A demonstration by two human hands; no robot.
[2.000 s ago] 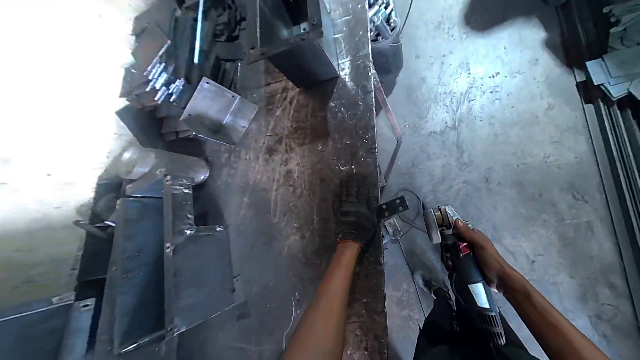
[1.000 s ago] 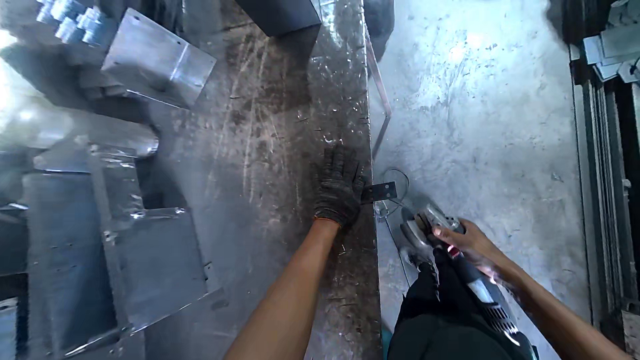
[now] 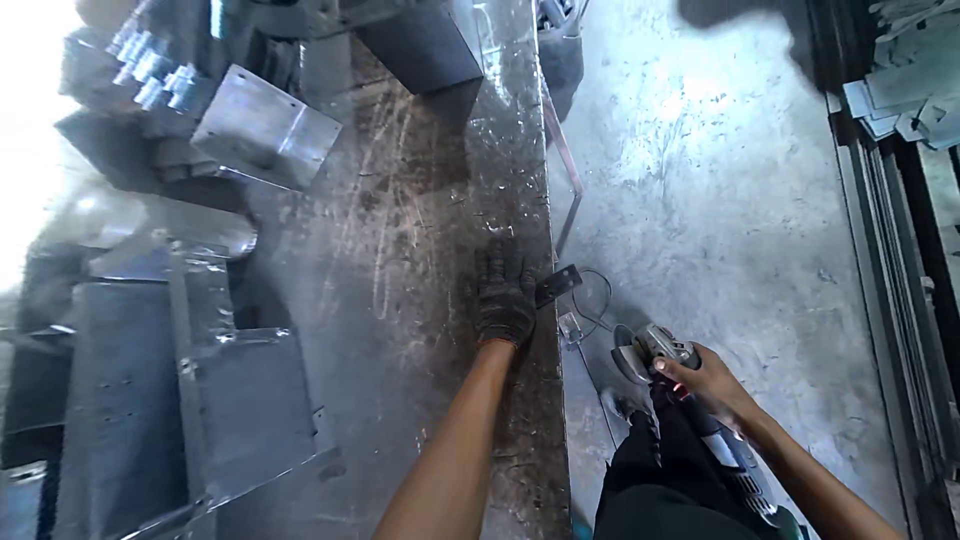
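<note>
My left hand (image 3: 506, 296), in a dark knitted work glove, lies palm down near the right edge of a scratched metal worktable (image 3: 405, 270). Right beside it a small dark metal plate with holes (image 3: 559, 286) juts over the table edge; whether my fingers or thumb grip it cannot be made out. My bare right hand (image 3: 709, 379) is closed around the head of an angle grinder (image 3: 675, 375), held low over the floor beside the table. The grinder's disc and guard point toward the table, and its body slants down to the right past my legs.
Welded sheet-metal parts (image 3: 247, 405) and a metal cylinder (image 3: 180, 221) occupy the table's left side. Behind them lie a bent plate with holes (image 3: 268, 127) and bolts (image 3: 154, 67). A box-shaped metal part (image 3: 424, 49) stands at the back. A thin cable (image 3: 609, 289) hangs beside the table.
Since two seconds ago, the grinder in my right hand has turned and come nearer my legs. My left hand has stayed beside the small plate at the table edge.
</note>
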